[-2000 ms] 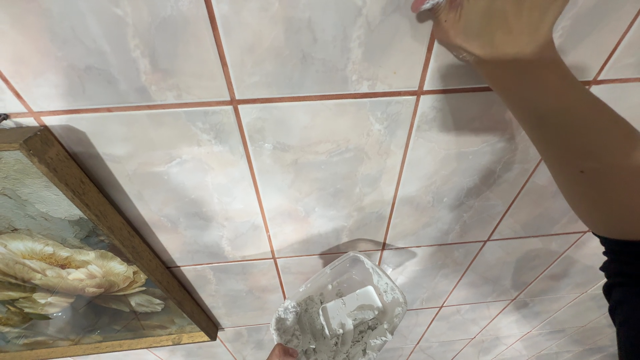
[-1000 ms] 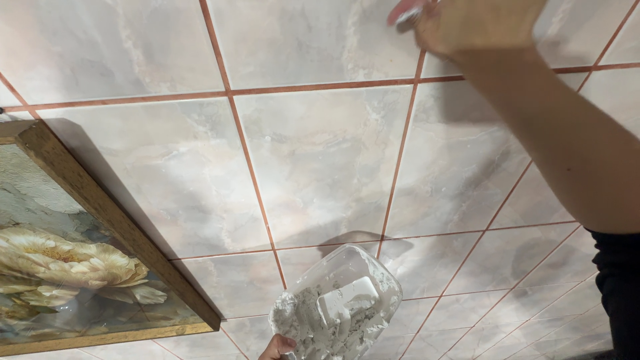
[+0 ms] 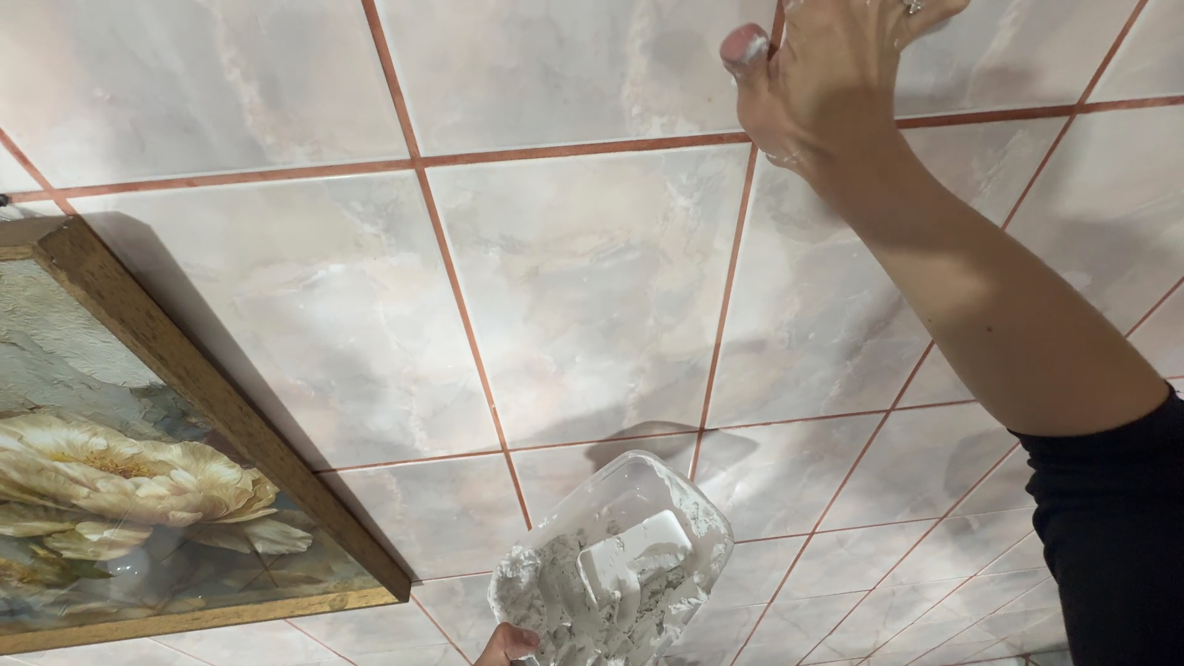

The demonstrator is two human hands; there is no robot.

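Note:
My left hand grips the near edge of a clear plastic tub at the bottom middle; only its thumb area shows. Whitish paste coats the tub, and a white flat plastic piece, smeared with paste, lies in it. At the top right my right hand is raised against the marbled wall tiles, over a reddish grout line. White paste is on its thumb tip and fingers. The thumb stands apart from the fingers, whose ends are partly cut off by the frame's top edge.
A gold-framed picture of pale flowers hangs on the tiled wall at the left. Reddish grout lines run between the tiles. A dark sleeve covers my right upper arm at the right edge.
My right hand has turned and its fingers have spread, the thumb now apart from them. The tub remains in my left hand near the bottom middle.

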